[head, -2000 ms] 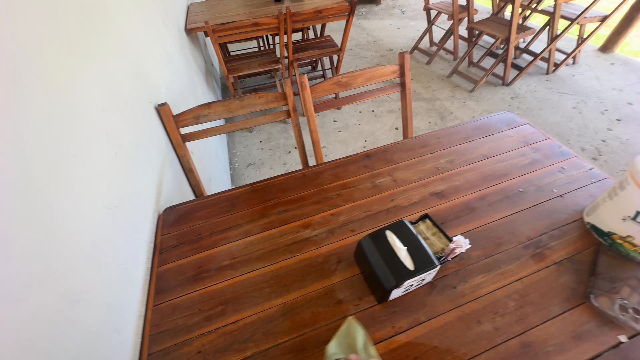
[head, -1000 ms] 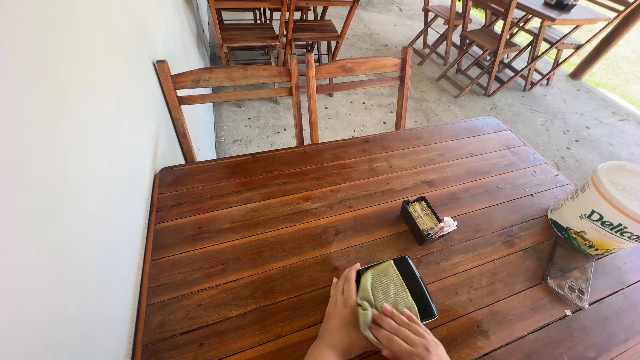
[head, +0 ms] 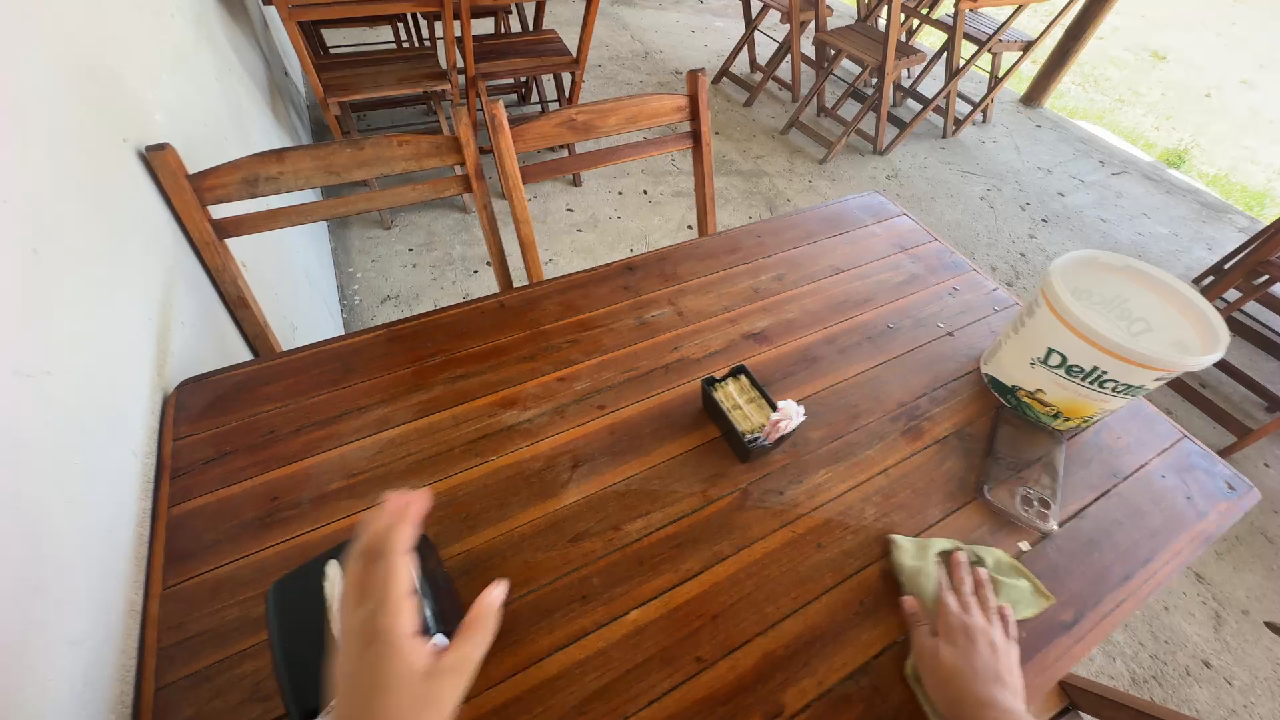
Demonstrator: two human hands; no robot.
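Observation:
My left hand, blurred, is raised with thumb and fingers apart in front of a black napkin dispenser at the lower left; whether it touches the dispenser I cannot tell. At the lower right my right hand lies palm down on a green cloth, pressing it flat on the wooden table. Between the hands, farther back, stands a small black holder filled with packets, with a crumpled pinkish-white wrapper at its corner.
A white plastic tub with a lid stands at the right, by a clear phone case. Small crumbs lie near the far right edge. Two wooden chairs stand against the far side, and a white wall runs along the left.
One second ago both hands held the cloth on the dispenser in front of me. The dispenser is now at the lower left, and my right hand is with the cloth on the table at the right.

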